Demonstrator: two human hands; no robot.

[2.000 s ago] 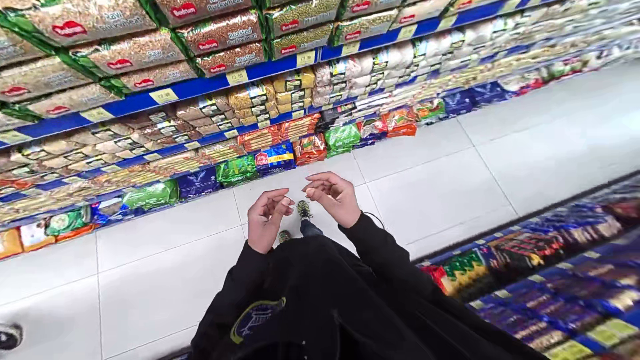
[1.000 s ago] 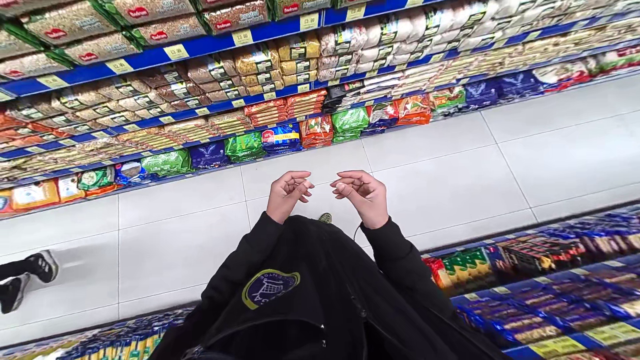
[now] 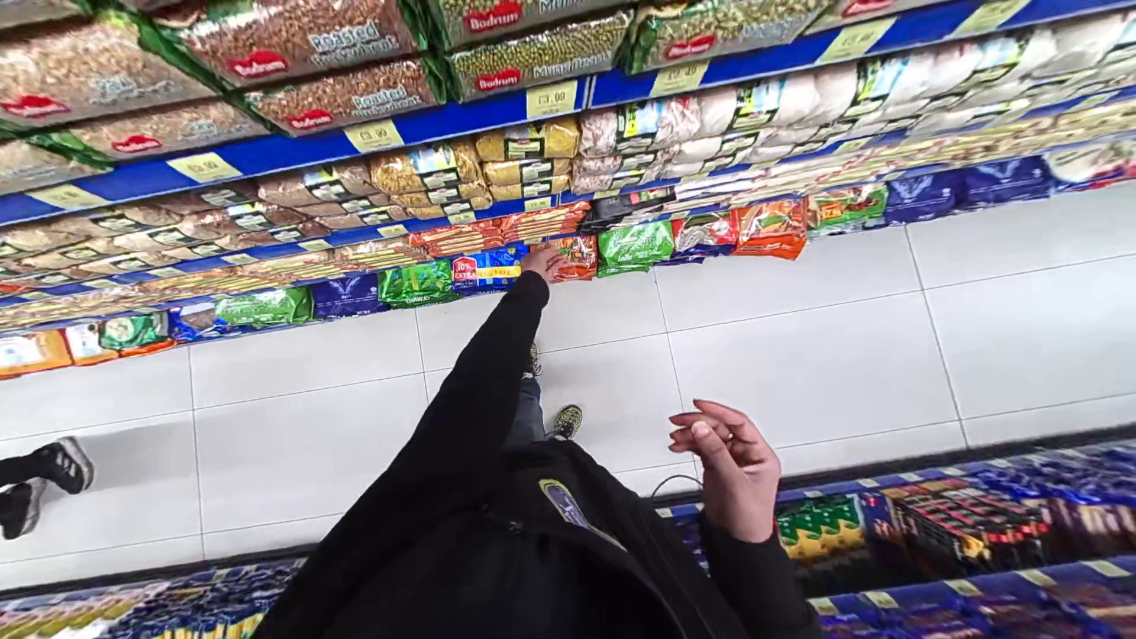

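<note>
My left hand (image 3: 543, 264) reaches out to the low shelf and is at an orange-and-red plastic bag (image 3: 575, 257); whether its fingers grip the bag cannot be made out. Beside it on the left lies a blue bag with a yellow band (image 3: 488, 271), and on the right a green bag (image 3: 635, 246). Above these, flat orange-red packets (image 3: 457, 238) lie in stacks. My right hand (image 3: 732, 466) hovers over the floor near my body, fingers loosely curled and apart, holding nothing.
Shelves with a blue edge and price tags (image 3: 550, 99) run across the top, filled with packets of grains and pulses (image 3: 311, 35). A second shelf row (image 3: 976, 524) stands behind my right hand. Another person's shoes (image 3: 67, 466) are on the tiled floor (image 3: 293, 435) at left.
My left hand has moved from in front of my body out to the low shelf. My right hand has drawn back toward my body, away from where both hands were held close together.
</note>
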